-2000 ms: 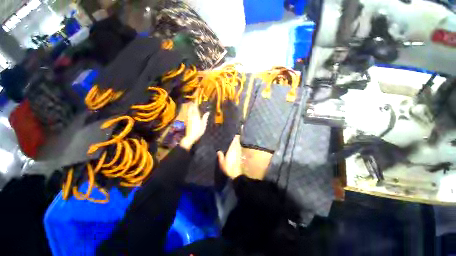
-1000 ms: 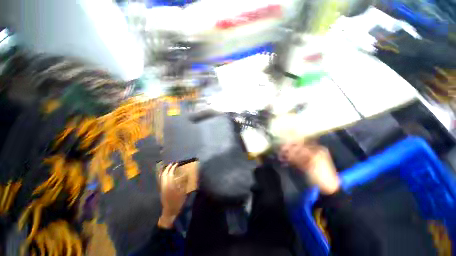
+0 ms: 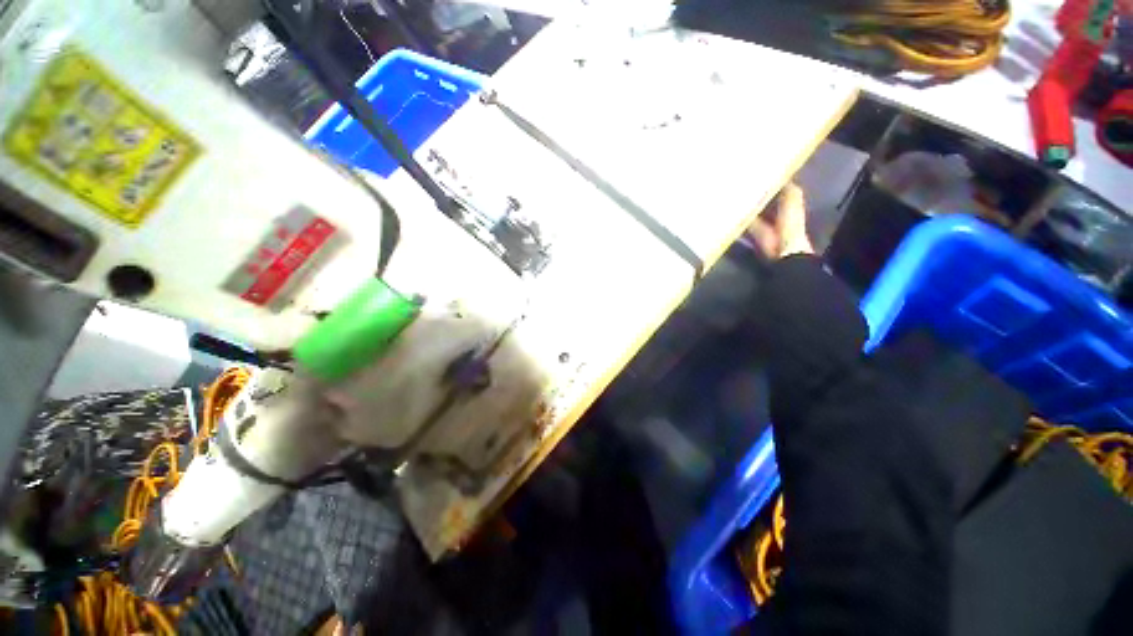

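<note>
My right hand (image 3: pixel 783 226) is at the front edge of the pale sewing table (image 3: pixel 646 149), in a black sleeve. Its fingers are partly hidden at the edge, and I cannot tell whether they grip anything. My left hand is not clearly seen; a small tan patch at the bottom edge may be a fingertip or cardboard. The white sewing machine (image 3: pixel 211 236), with yellow and red labels and a green part, fills the upper left. Dark checked bag panels (image 3: pixel 292 559) lie below it at the lower left.
A blue crate (image 3: pixel 994 304) at the right holds dark panels (image 3: pixel 1056 534) with orange-tan handles. Another blue crate (image 3: pixel 416 106) stands behind the table. Handle bunches (image 3: pixel 938 37) lie at the upper right, near a red tool-like object (image 3: pixel 1066 93). More handles (image 3: pixel 149 491) hang at the left.
The view has swung right and closer to the sewing machine. My right hand now shows at the table edge. My left hand has left the cardboard and is no longer clearly seen.
</note>
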